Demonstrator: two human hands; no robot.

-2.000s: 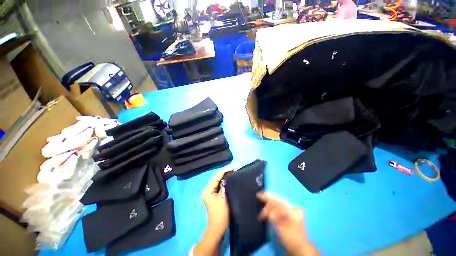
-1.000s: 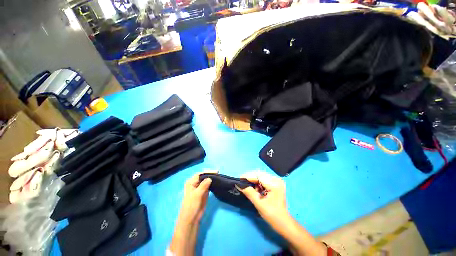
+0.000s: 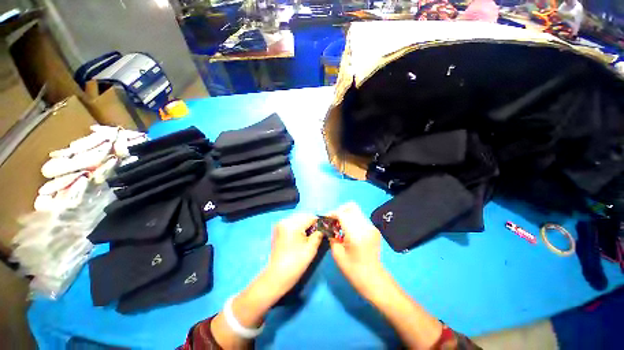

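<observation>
My left hand (image 3: 293, 245) and my right hand (image 3: 354, 240) meet over the table's front middle. Between them is a black pouch (image 3: 306, 277), seen edge-on and mostly hidden below the fingers. The fingertips of both hands pinch its upper end. Small thread snips (image 3: 333, 230), with red and dark parts, show at my right fingers; their blades are hard to make out. Stacked black pouches (image 3: 253, 167) with small pale logos lie to the left of my hands.
A large carton (image 3: 336, 140) on its side spills black pouches (image 3: 427, 212) at right. A marker (image 3: 521, 232), a tape roll (image 3: 557, 239) and a dark fabric piece (image 3: 589, 256) lie far right. Plastic bags (image 3: 58, 239) and pale bundles (image 3: 75, 160) lie left. An orange item (image 3: 174, 109) sits back left.
The pouch has gone from broad face showing to edge-on between my hands. My hands have come close together at its upper end. The camera view has shifted.
</observation>
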